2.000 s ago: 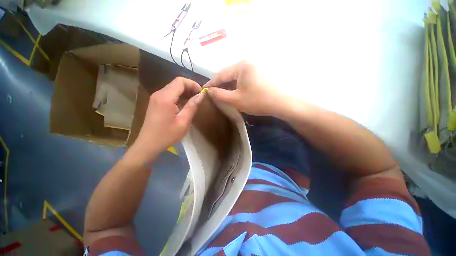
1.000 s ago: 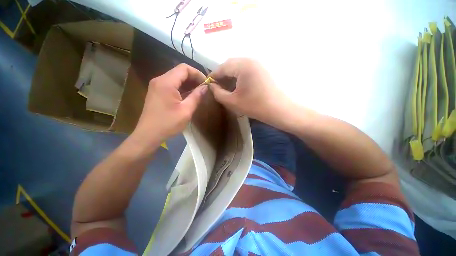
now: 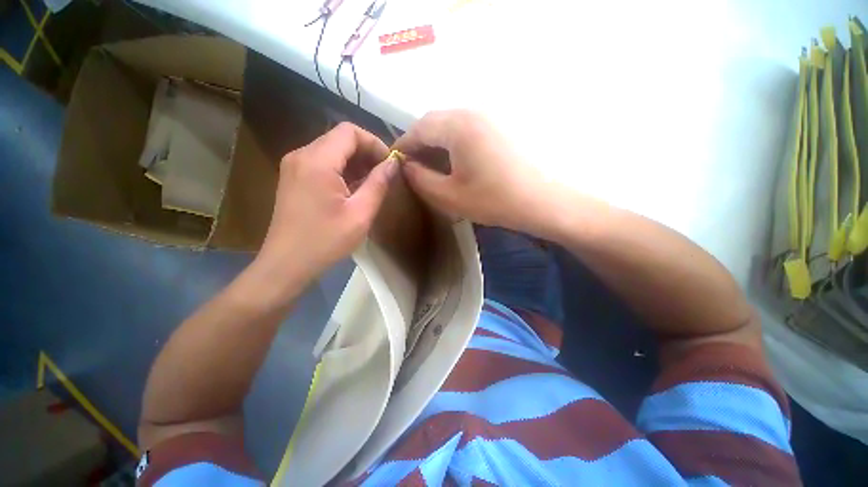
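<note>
A beige fabric cover (image 3: 376,347) hangs open like a pouch from my fingertips down over my lap, with yellow edging on its lower left side. My left hand (image 3: 328,195) and my right hand (image 3: 466,171) meet at its top corner. Both pinch a small yellow end tab (image 3: 395,154) between thumbs and fingertips. Any small fastening there is hidden by the fingers. Small dark marks show on the pouch's inner wall.
A white table (image 3: 609,95) lies ahead, with two corded tools (image 3: 362,33) and a red flat bar (image 3: 406,38) near its edge. Covers with yellow ends (image 3: 820,162) stand at the right. An open cardboard box (image 3: 105,143) with beige pieces (image 3: 195,147) is at the left.
Since two seconds ago the view has shifted, so the box and tools sit higher and further left. The cover's left side shows more widely. Both hands still pinch the yellow tab.
</note>
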